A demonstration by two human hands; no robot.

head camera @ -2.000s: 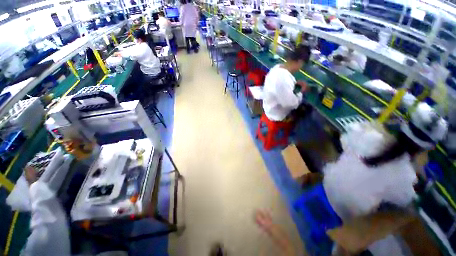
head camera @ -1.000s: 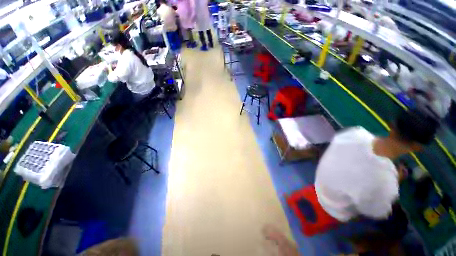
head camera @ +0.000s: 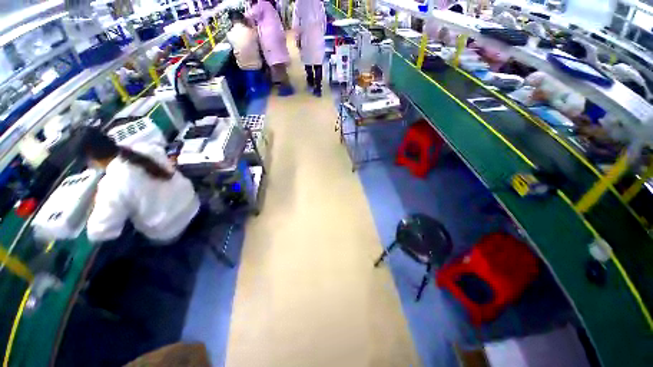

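Neither of my hands can be made out in this view. A brown rounded shape (head camera: 172, 355) is cut off by the bottom edge at the left; I cannot tell what it is. Nearest in front on the right are a black round stool (head camera: 424, 238) and a red plastic stool (head camera: 494, 276). A pale sheet (head camera: 540, 350) lies at the bottom right beside a brown piece.
A cream aisle (head camera: 308, 251) runs ahead between blue floor strips. A seated person (head camera: 147, 197) works at the left bench beside a white machine (head camera: 208, 143). Standing people in pink coats are far ahead. A green bench (head camera: 544, 236) runs along the right, with a cart (head camera: 372, 104) before it.
The view has moved forward along the aisle. The seated person at the right has left the view. The hand at the bottom right is no longer visible.
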